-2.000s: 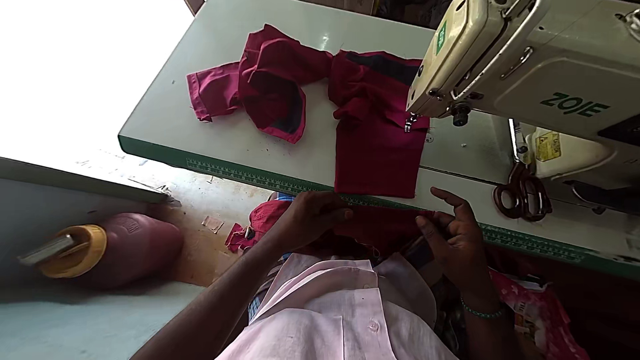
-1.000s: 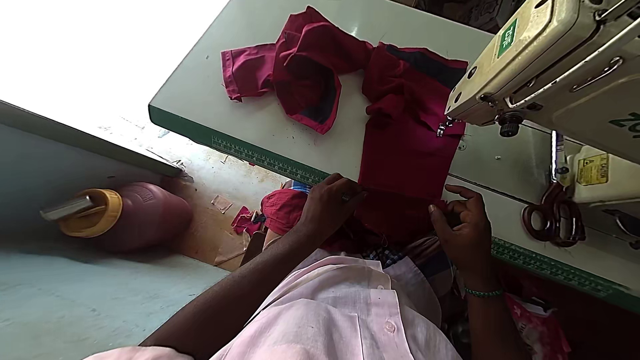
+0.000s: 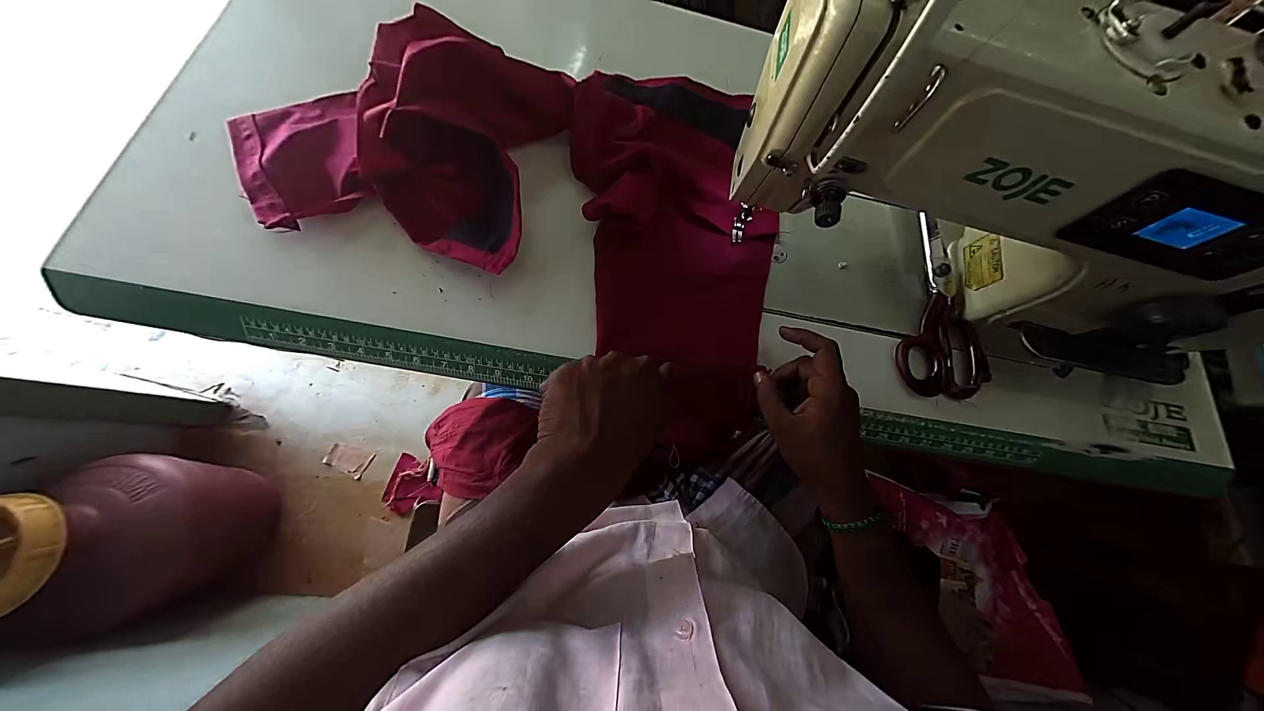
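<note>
A maroon cloth garment piece with dark panels (image 3: 681,276) lies on the sewing table, its right edge at the presser foot (image 3: 741,225) of a ZOJE sewing machine (image 3: 948,128). Its lower end hangs over the table's front edge. My left hand (image 3: 602,410) is closed on the cloth near that edge, the fingertips partly hidden. At the cloth's right edge, my right hand (image 3: 815,405) pinches it between thumb and a finger, with the index finger raised. More joined maroon cloth (image 3: 444,138) lies crumpled to the left.
Dark-handled scissors (image 3: 943,346) lie right of my right hand, beside the machine. A measuring scale (image 3: 395,351) runs along the green table edge. At lower left is a reddish plastic container with a yellow rim (image 3: 148,533). A printed pink bag (image 3: 997,583) sits below the table at right.
My left hand, earlier with its fingers bent at the cloth's lower edge, now lies closed on the cloth. My right hand has come to the cloth's right edge. The view has shifted.
</note>
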